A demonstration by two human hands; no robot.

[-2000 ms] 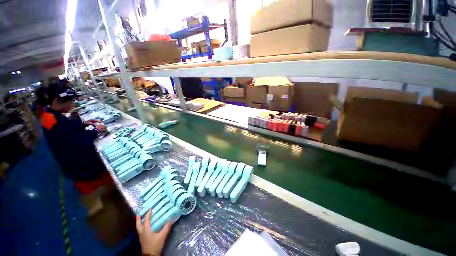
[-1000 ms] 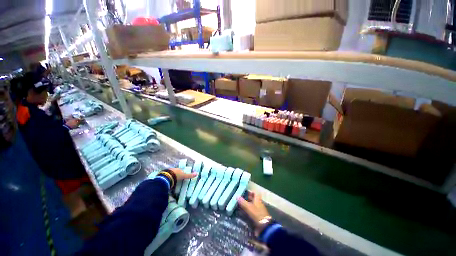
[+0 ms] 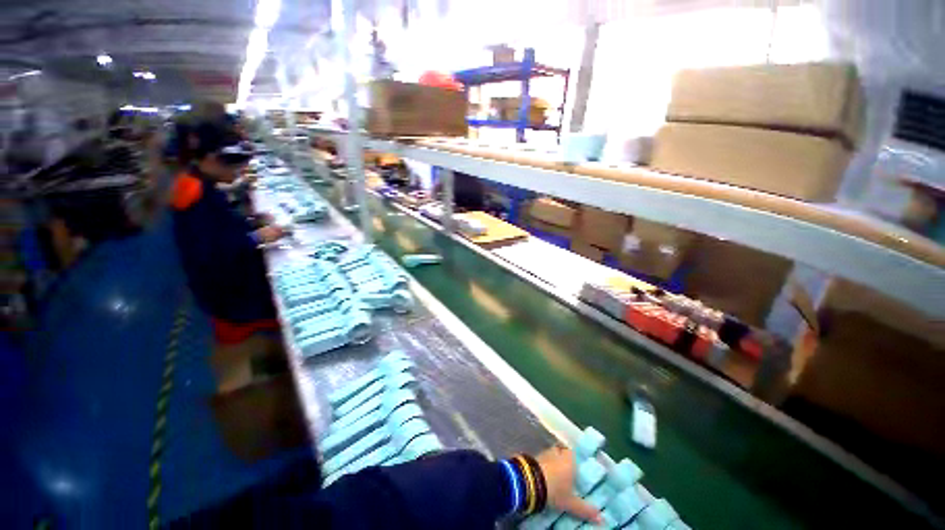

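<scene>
A row of turquoise handheld fans (image 3: pixel 622 495) lies at the bottom right, cut off by the picture's lower edge. My left hand (image 3: pixel 560 484) is at the left end of this row, its thumb and fingers against the fans; its lower part is cut off. My right hand is not in view. Another overlapping group of turquoise fans (image 3: pixel 378 419) lies left of my left hand, partly behind my sleeve. More fans (image 3: pixel 321 311) lie in groups farther up the bench.
Shiny film (image 3: pixel 461 378) covers the bench. A green conveyor (image 3: pixel 539 352) runs behind it, with a small white and turquoise item (image 3: pixel 642 422) and a fan (image 3: pixel 421 260) on it. A person (image 3: pixel 218 238) stands at the bench's left side. Cardboard boxes (image 3: pixel 746 160) sit on the overhead shelf.
The view has turned left. The row of fans has shifted along the bench, away from the left groups, with my left hand at its end. My right hand has left the picture.
</scene>
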